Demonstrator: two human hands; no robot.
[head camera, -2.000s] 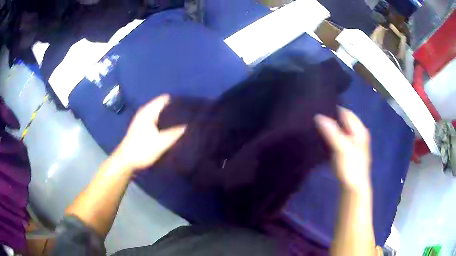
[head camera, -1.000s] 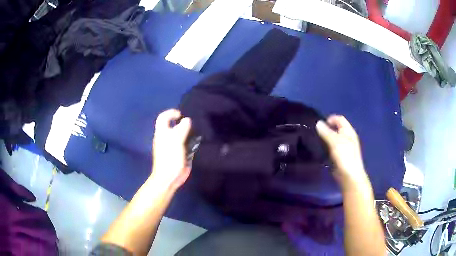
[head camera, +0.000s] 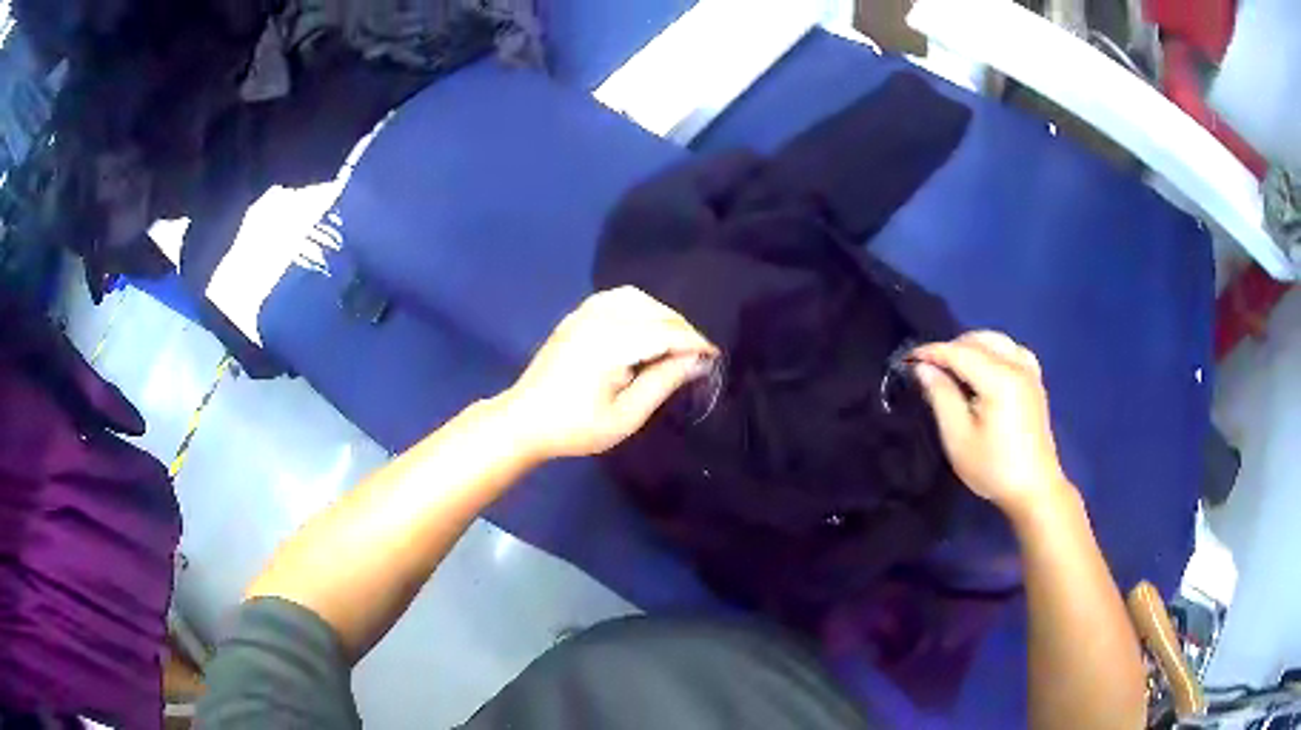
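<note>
Dark plum trousers (head camera: 799, 300) lie bunched on the blue padded table (head camera: 1099, 328), with one leg stretched toward the far side. The near part hangs at the table's front edge by my body. My left hand (head camera: 621, 374) pinches the cloth between thumb and fingers at the left of the waist area. My right hand (head camera: 985, 407) pinches it at the right side. A thin pale curved line shows at each fingertip; I cannot tell what it is. The cloth under the fingers is partly hidden.
A dark garment pile (head camera: 157, 114) lies at the far left. Purple garments (head camera: 86, 528) hang at the lower left. The iron's tan handle (head camera: 1167, 649) shows at the lower right. White strips (head camera: 1113, 129) run along the far side, near red pipes (head camera: 1248, 307).
My left hand has moved right and my hands are closer together on the cloth. The waist area has been turned and gathered. The view has shifted, so the iron is more cut off.
</note>
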